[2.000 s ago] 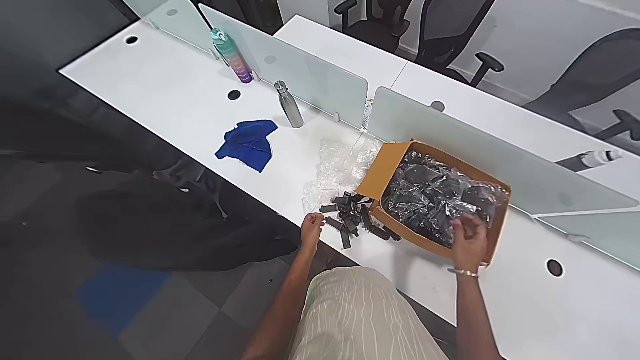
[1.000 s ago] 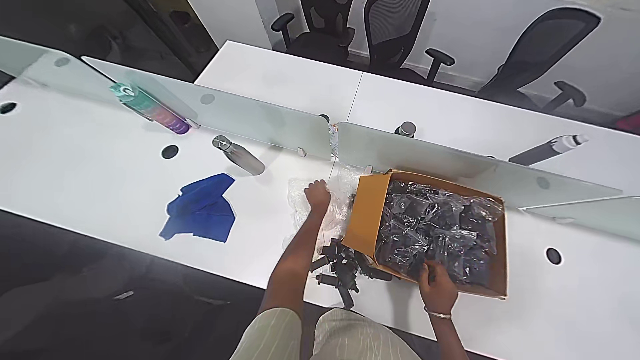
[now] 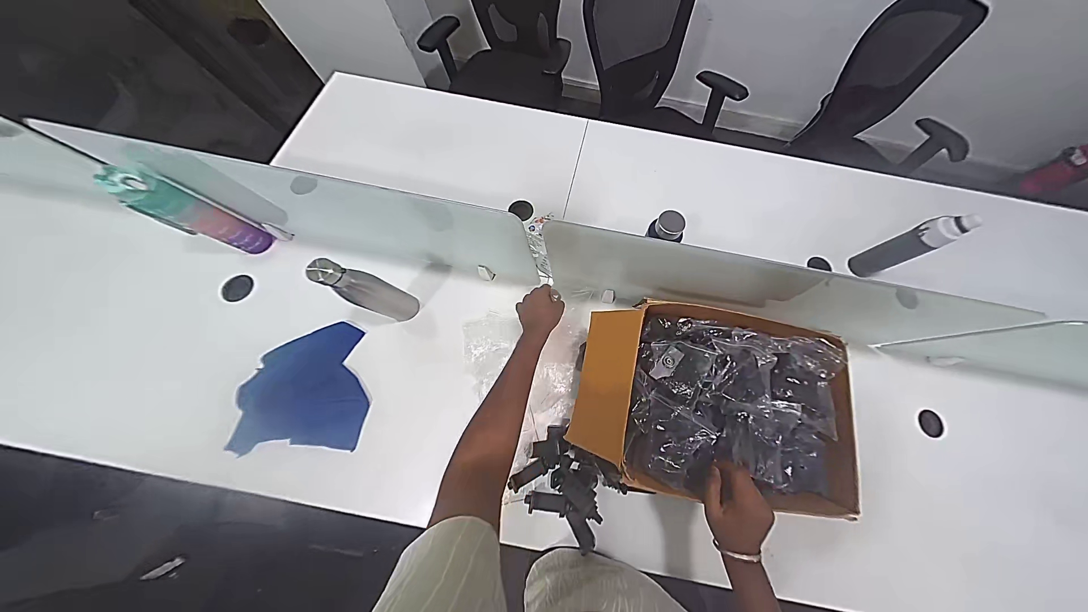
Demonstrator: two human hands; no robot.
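My left hand reaches to the gap between two glass partition panels, its fingers closed at the end of a clear plastic wrapper; whether it grips the wrapper is unclear. My right hand, with a bangle at the wrist, is at the near edge of an open cardboard box. Its fingertips touch the clear plastic bags of dark parts that fill the box. Loose black plastic parts lie in a heap beside the box's near left corner. Empty-looking clear plastic bags lie left of the box, partly behind my left forearm.
A blue cloth, a steel bottle and a multicoloured bottle are on the left of the white desk. Glass partitions run behind the box. Beyond them stand a dark bottle, a grey bottle and several office chairs.
My left hand has moved from the black parts, over the clear bags, to the partition gap. My right hand has moved from over the bags to the box's near edge. The view has shifted.
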